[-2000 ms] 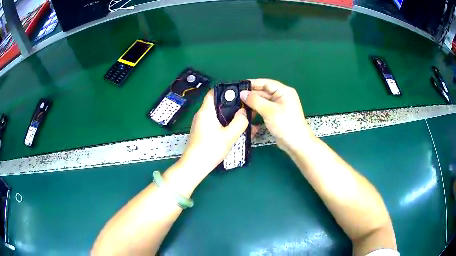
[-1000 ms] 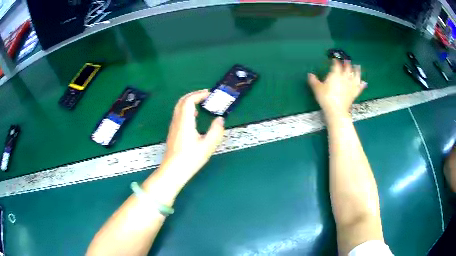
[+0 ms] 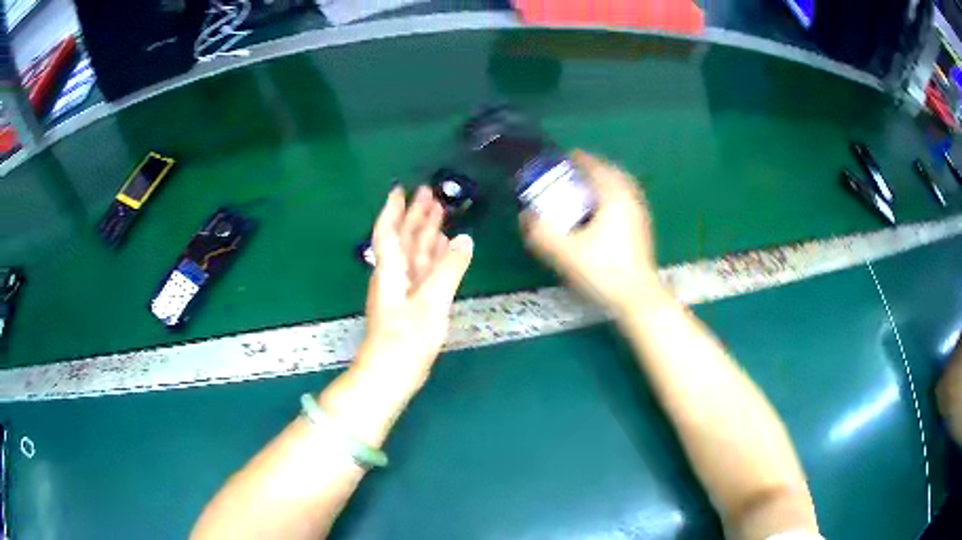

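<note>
My right hand (image 3: 596, 237) holds an open phone housing (image 3: 533, 169), black with a blue strip and a white patch, blurred, tilted above the belt, its black end up and to the left. My left hand (image 3: 411, 253) is open, fingers apart, over a second open phone housing (image 3: 454, 190) on the belt. That housing's round light disc shows past my fingertips and the rest is mostly hidden behind my left hand. I cannot see it gripped.
Another open housing (image 3: 197, 269) and a yellow-framed phone (image 3: 137, 197) lie on the green belt (image 3: 316, 137) at left. Several dark units (image 3: 870, 197) lie at far right. A whitish metal rail (image 3: 264, 346) separates belt and worktop (image 3: 527, 422). A person's arm shows at the right edge.
My right hand has come back from the right with a housing in it. My left hand has turned and stays open. The units at left have shifted further left in the view.
</note>
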